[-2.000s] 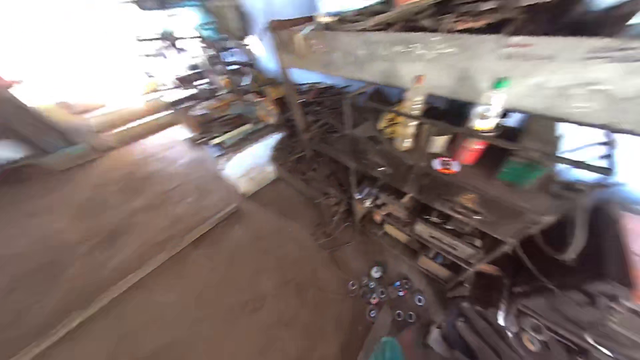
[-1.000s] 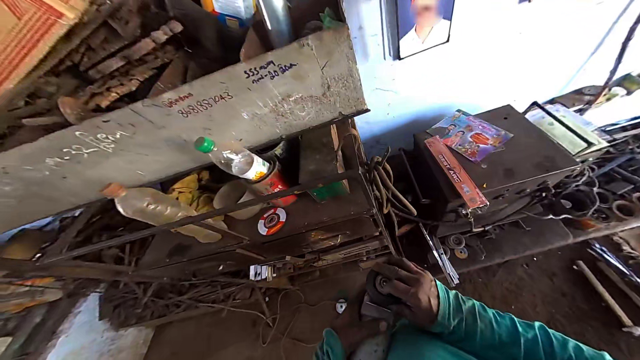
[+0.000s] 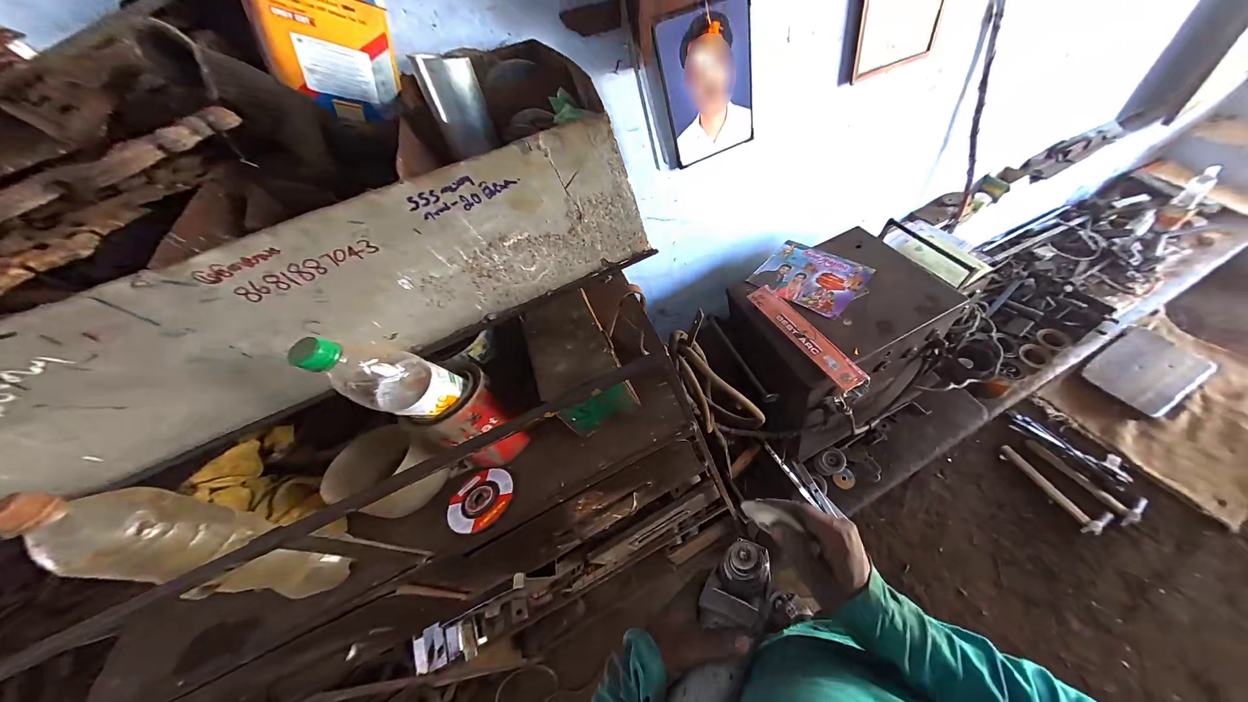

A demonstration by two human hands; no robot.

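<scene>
An angle grinder [image 3: 743, 575] is at the lower middle, its bare metal spindle facing up. My left hand [image 3: 694, 636], in shadow and partly hidden, is closed around the grinder's body from the left. My right hand [image 3: 829, 551] is just right of the grinder head and holds a thin, greyish worn disc [image 3: 775, 519] by its edge, apart from the spindle. On the dark metal shelf to the left lies a disc with a red, orange and white label [image 3: 480, 500].
The shelf holds a green-capped bottle [image 3: 395, 382], a red can [image 3: 492, 429] and a cloudy plastic bottle [image 3: 146, 536]. A metal cabinet [image 3: 877, 292] bears a red electrode box [image 3: 807, 339]. Hammers [image 3: 1053, 487] lie on the floor at right; cables [image 3: 717, 390] hang beside the shelf.
The view has swung from the floor and shelf to the grinder. My right hand was over the grinder head one second ago; now it is off to the right, with the disc clear of the spindle.
</scene>
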